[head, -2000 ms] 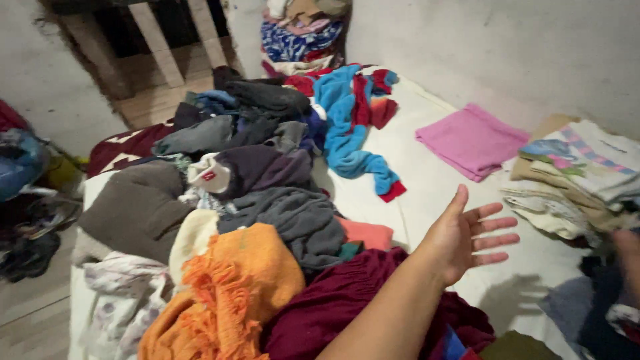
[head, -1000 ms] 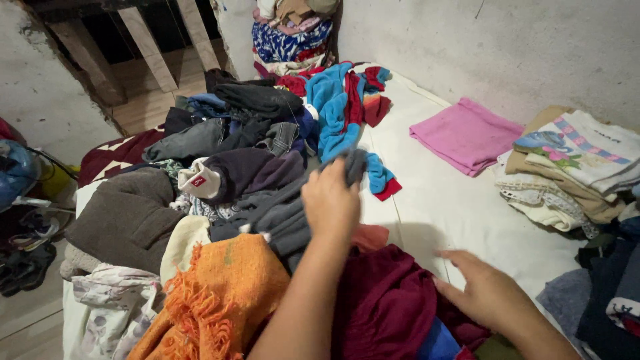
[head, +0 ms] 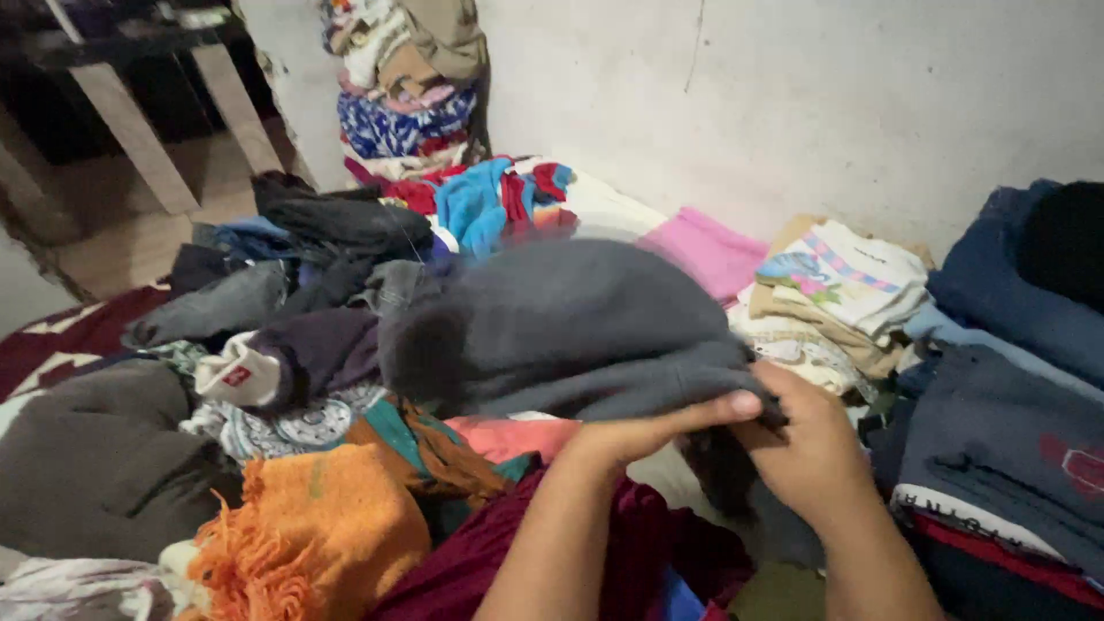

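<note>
A dark grey cloth garment (head: 569, 319), blurred by motion, is lifted above the heap of clothes. My right hand (head: 793, 431) grips its gathered right end. My left hand (head: 664, 427) lies along its lower edge with the fingertips meeting the right hand; whether these fingers grip the cloth, I cannot tell. Below the arms is a maroon cloth (head: 535, 535), and to its left lies an orange fringed cloth (head: 336, 517). A dark purple garment with a white end (head: 319, 354) rests left of the grey one. Behind it, a folded pink cloth (head: 707, 254) is partly covered.
Folded light clothes (head: 845, 276) are stacked at the right, beside piles of dark blue clothes (head: 992, 431). A brown-grey garment (head: 103, 457) lies at the left. Farther back are blue and red clothes (head: 474, 207) and a tall stack of clothes (head: 405, 121) against the wall (head: 776, 103).
The dark grey garment lay on the heap and is now raised, held near my hands. My left hand has moved from the heap toward my right hand, and the two now meet.
</note>
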